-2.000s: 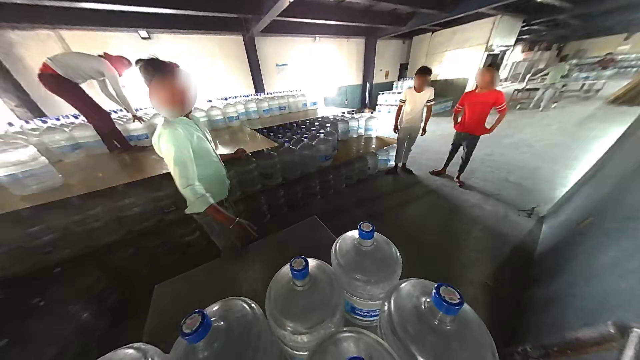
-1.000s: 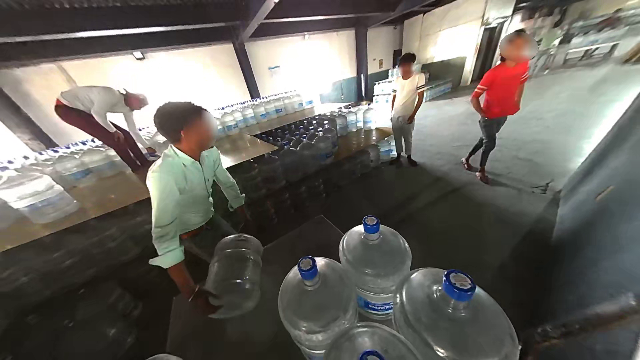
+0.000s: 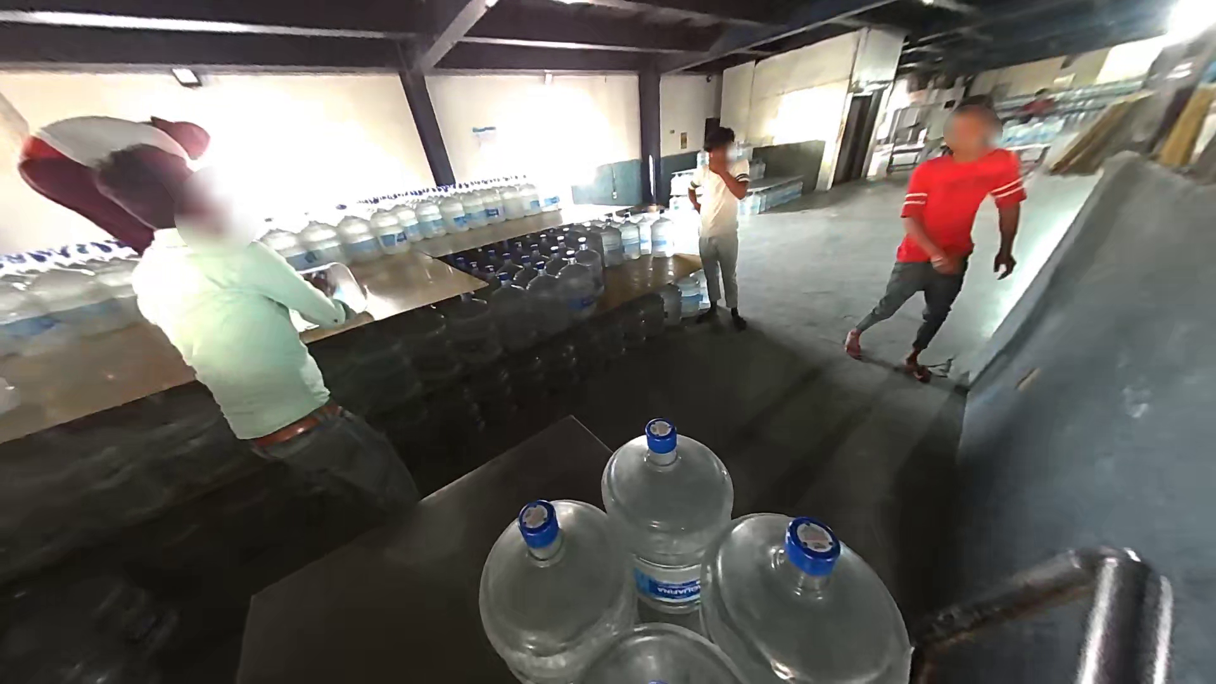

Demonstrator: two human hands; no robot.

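Neither of my hands shows in the head view. Several large clear water jugs with blue caps stand upright close together just below me: a rear jug (image 3: pixel 667 494) with a blue label, a left jug (image 3: pixel 556 594), a right jug (image 3: pixel 807 608) and a front jug (image 3: pixel 660 657) cut off by the lower edge. They stand at the right part of a dark flat surface (image 3: pixel 380 589). A person in a pale green shirt (image 3: pixel 233 332) at the left, turned away, has a clear jug (image 3: pixel 337 285) at the hands, over a long platform.
Rows of jugs (image 3: pixel 432 218) line the platform (image 3: pixel 418 275). Dark rows of jugs (image 3: pixel 570 285) stand beyond. A person in a white shirt (image 3: pixel 719 204) stands farther back; another in a red shirt (image 3: pixel 959 209) is mid-stride. A metal rail (image 3: pixel 1121 608) and grey wall (image 3: pixel 1092 399) flank the right.
The person in the green shirt has lifted a jug from the dark surface over to the long platform. The person in the white shirt has raised a hand to the face.
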